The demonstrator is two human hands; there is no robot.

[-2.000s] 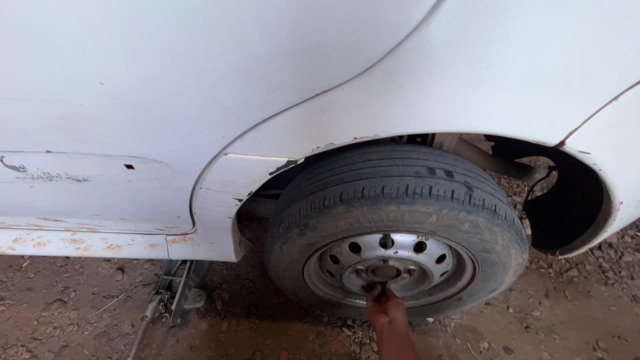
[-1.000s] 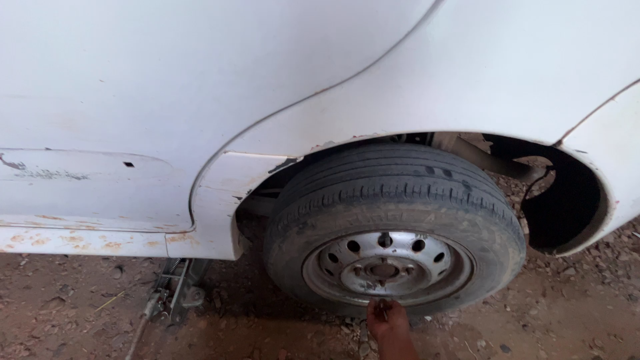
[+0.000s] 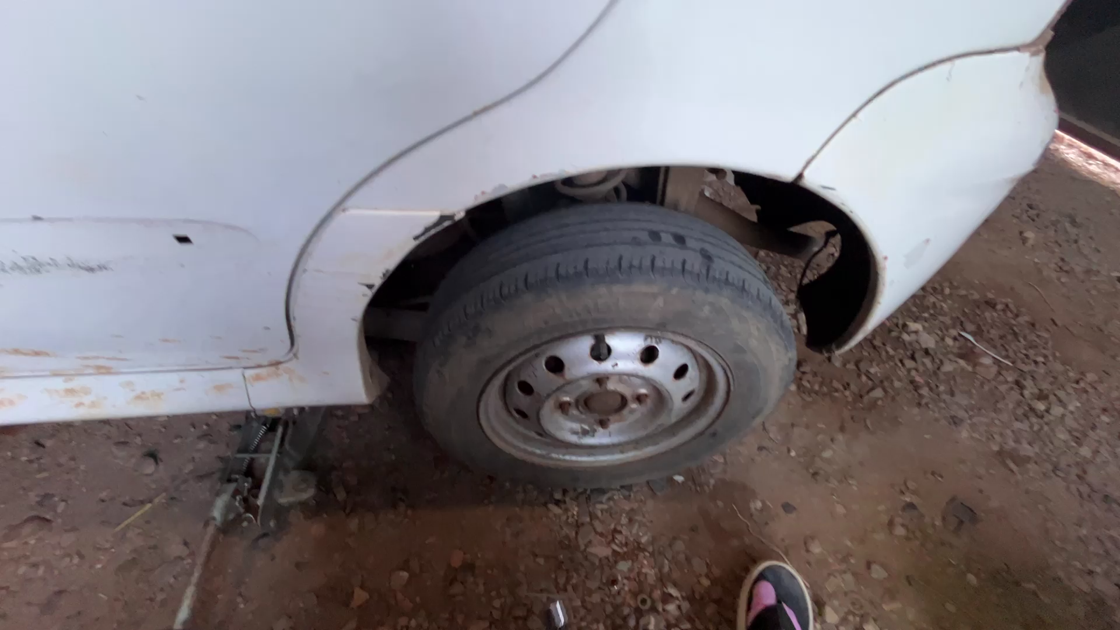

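Observation:
Neither my left hand nor my right hand shows in the view now. A worn black tyre (image 3: pixel 604 289) on a silver steel wheel rim (image 3: pixel 652 442) sits in the rear wheel arch of a white car (image 3: pixel 525 131). Around the centre hole of the rim are smaller bolt holes; whether anything sits in them is hard to tell. To the left of the wheel, a metal floor jack (image 3: pixel 267 464) stands under the rusty sill, with its handle (image 3: pixel 201 560) slanting toward the bottom edge.
Gravel and dirt ground (image 3: pixel 490 551) surrounds the wheel. A foot in a dark shoe (image 3: pixel 779 595) is at the bottom right of centre. A small shiny metal piece (image 3: pixel 557 614) lies at the bottom edge. The rear bumper (image 3: pixel 971 192) extends to the right.
The hand that was at the wheel's centre, then at the rim's lower edge, has left the view. The view has shifted, bringing in a shoe and more of the car's rear.

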